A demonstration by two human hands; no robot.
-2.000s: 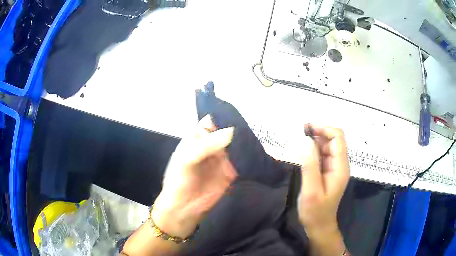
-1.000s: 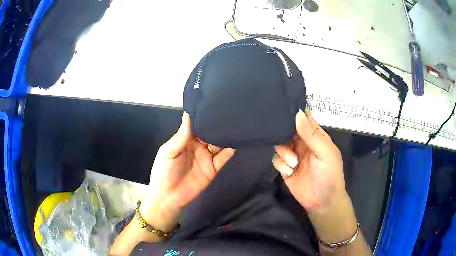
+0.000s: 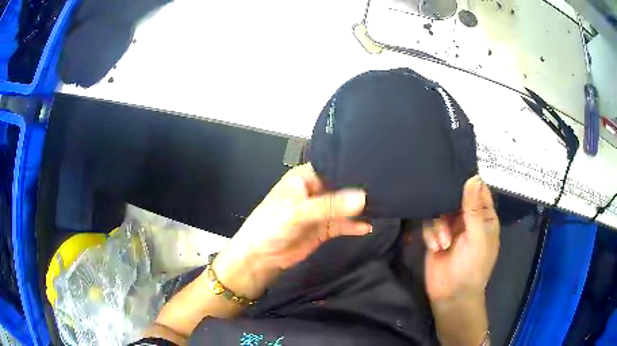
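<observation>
A black pouch piece (image 3: pixel 396 145) with a rounded top is held up over the table's front edge and the wearer's lap. White zipper teeth show near its upper left and upper right. My left hand (image 3: pixel 304 219) grips its lower left edge, with the thumb lying over the front. My right hand (image 3: pixel 467 243) pinches its lower right corner, the thumb in front and the fingers curled below. The back of the pouch is hidden.
Black snips (image 3: pixel 555 121) and a purple-handled screwdriver (image 3: pixel 591 120) lie on the white table (image 3: pixel 223 61) at the right. Black fabric (image 3: pixel 98 44) lies at the upper left. Blue bins (image 3: pixel 26 176) stand at the left. A plastic bag (image 3: pixel 108 290) with something yellow is low left.
Against one second ago, the pouch and both hands sit further right in the picture. My left thumb has come over the pouch's front. Two seconds ago the hands were apart and the snips were not visible on the table.
</observation>
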